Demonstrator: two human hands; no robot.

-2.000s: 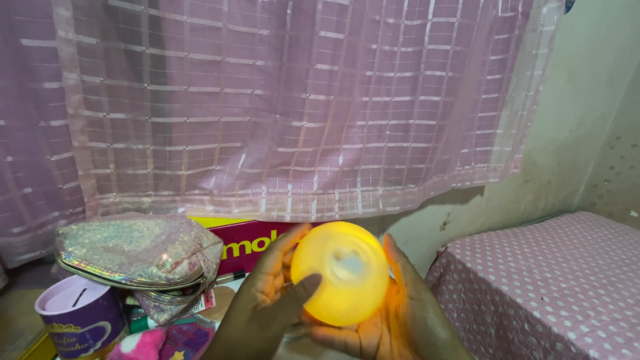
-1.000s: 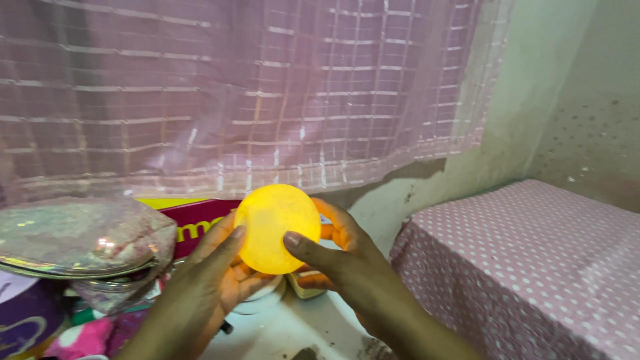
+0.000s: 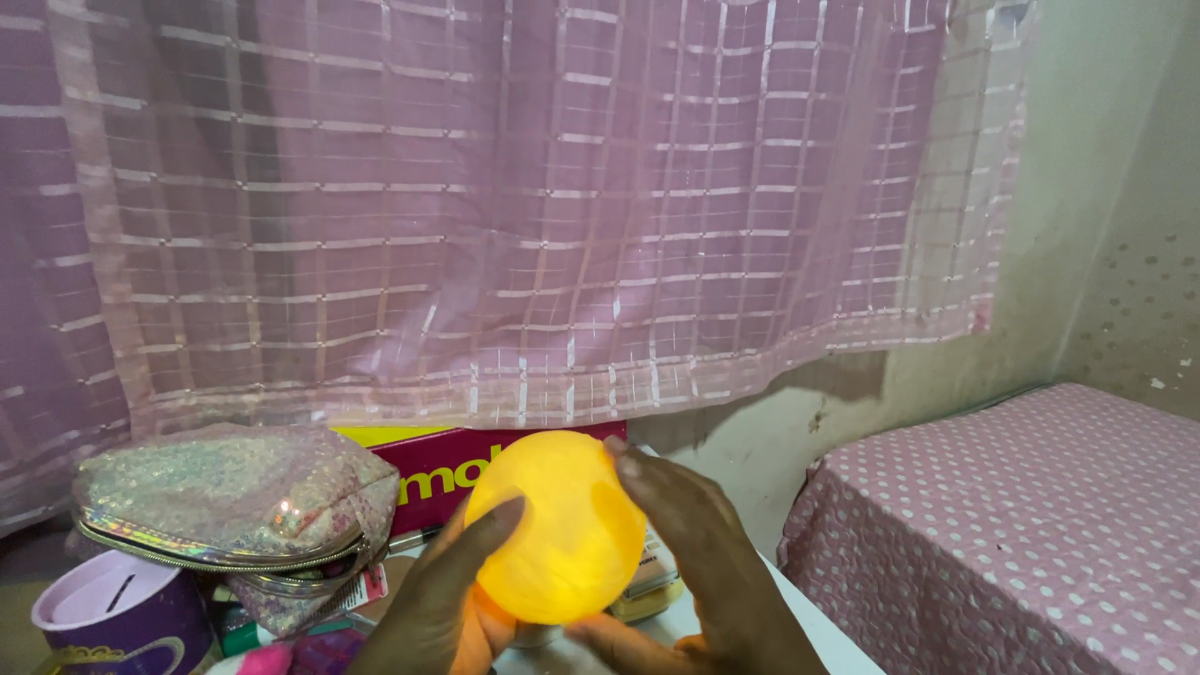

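Observation:
A round ball-shaped lamp (image 3: pixel 558 530), glowing yellow, is between my two hands at the lower middle of the head view. My left hand (image 3: pixel 450 581) holds its left side, the thumb lying across the front and the other fingers lit orange beneath. On the other side my right hand (image 3: pixel 703 553) grips it, with fingertips at the upper right edge and more fingers at the bottom right. The lamp's underside and back are hidden.
On the left lie a sequined zip pouch (image 3: pixel 234 497) and a purple tin with a slotted lid (image 3: pixel 122 619). Behind the lamp stands a magenta box (image 3: pixel 422 478) with yellow lettering. A sheer pink curtain (image 3: pixel 562 234) hangs above. A dotted pink cloth (image 3: pixel 1012 525) covers a surface at right.
Both hands have shifted their hold around the glowing lamp. The left thumb is still on its front, while the right thumb, on the front one second ago, has moved away from there.

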